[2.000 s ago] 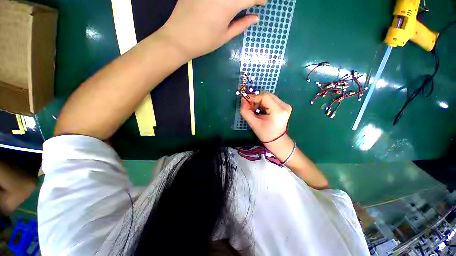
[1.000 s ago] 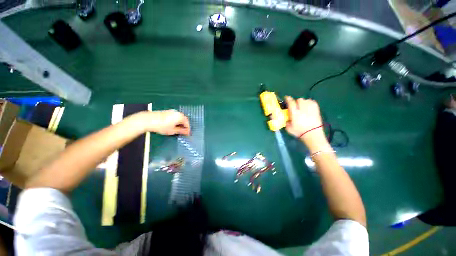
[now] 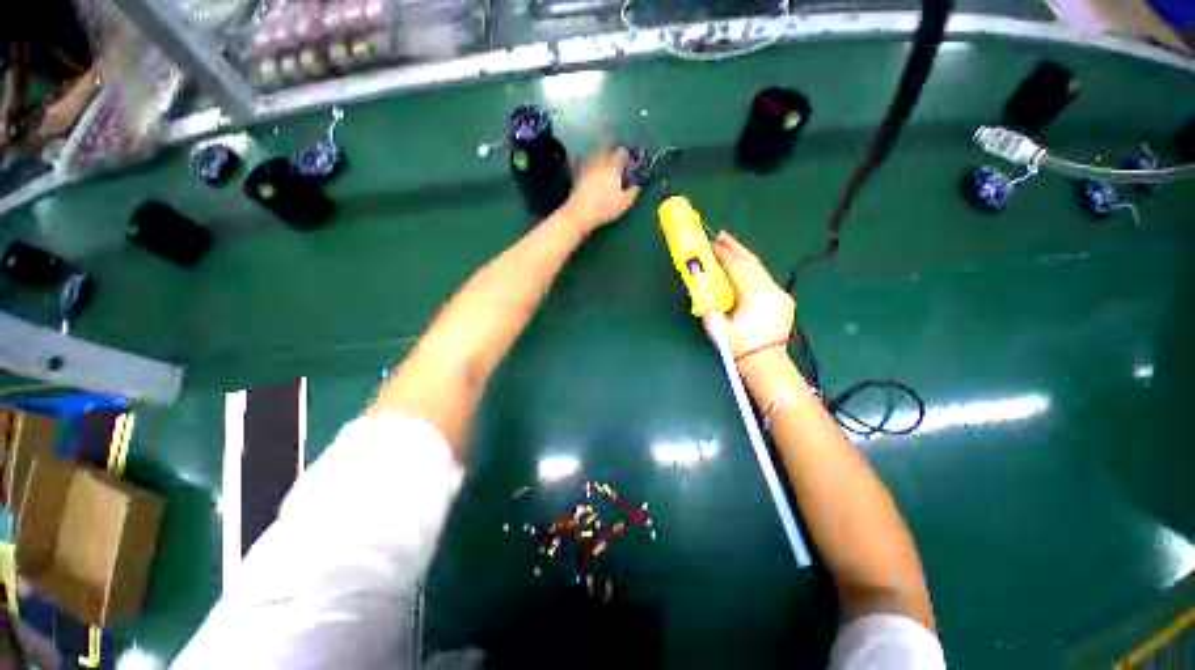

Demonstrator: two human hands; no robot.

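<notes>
My right hand (image 3: 758, 295) holds the yellow hot glue gun (image 3: 696, 255) by its grip, nozzle towards the far side, with a long pale glue stick (image 3: 767, 452) out of its rear. My left hand (image 3: 604, 190) reaches to the far part of the green bench, its fingers on a small round wired assembly (image 3: 637, 166); whether it is lifted is not clear. A black cylindrical housing (image 3: 539, 177) stands just left of that hand, with another round blue-and-white assembly (image 3: 530, 124) at its far end. A loose pile of small red and black wired parts (image 3: 590, 530) lies nearer to me.
More black housings (image 3: 773, 128) and round assemblies (image 3: 992, 189) lie along the far side by a metal rail (image 3: 577, 52). The gun's black cord (image 3: 878, 408) coils at right. A black strip (image 3: 271, 458) and an open cardboard box (image 3: 92, 530) are at left. A black cable hangs at upper right.
The left hand has left the perforated strip and reached far forward to a round assembly. The right hand first dropped its small wired parts, then took the glue gun and moved it forward. The view has shifted forward.
</notes>
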